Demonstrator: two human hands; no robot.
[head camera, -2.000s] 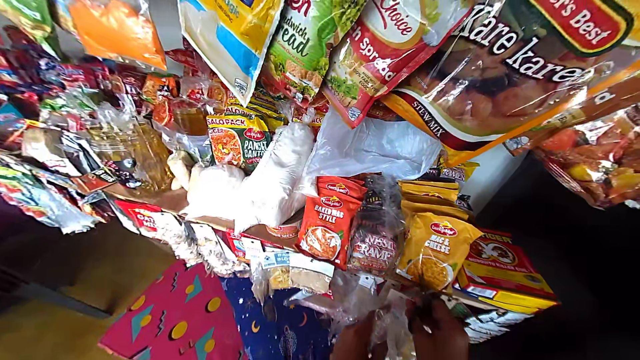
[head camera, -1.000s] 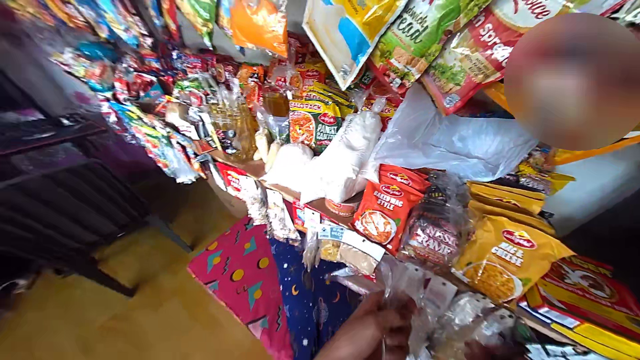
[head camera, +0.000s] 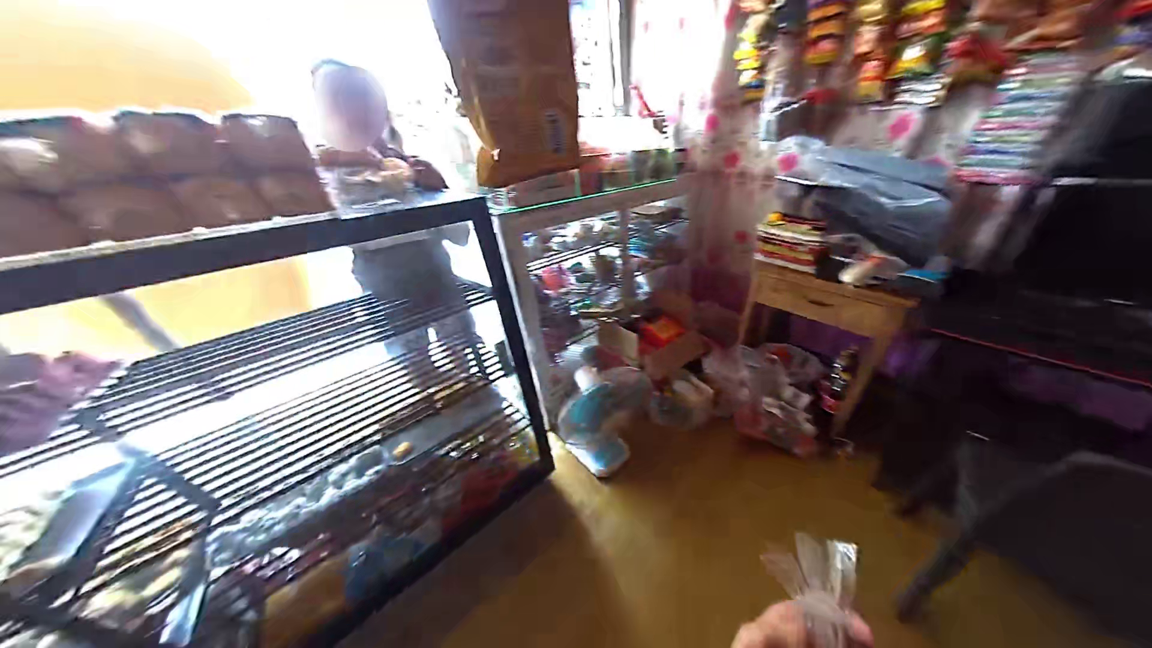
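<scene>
At the lower right of the head view is my right hand (head camera: 796, 627), cut off by the bottom edge. It is shut on the gathered top of a clear plastic bag (head camera: 823, 567), whose loose end fans upward above the fingers. The rest of the bag is below the frame, so its contents cannot be seen. My left hand is not in view.
A metal-framed glass display case (head camera: 490, 270) with wire shelves stands left, with packaged goods on top. A person (head camera: 405, 261) is beyond it. Further back are a glass cabinet (head camera: 589, 193), cardboard box (head camera: 679, 351), plastic bags (head camera: 778, 405) and wooden table (head camera: 823, 301). Dark furniture stands right.
The view has swung widely from the hanging packets and shelf of goods to the display case and floor. My left hand has left view; a bag top is raised in my right hand.
</scene>
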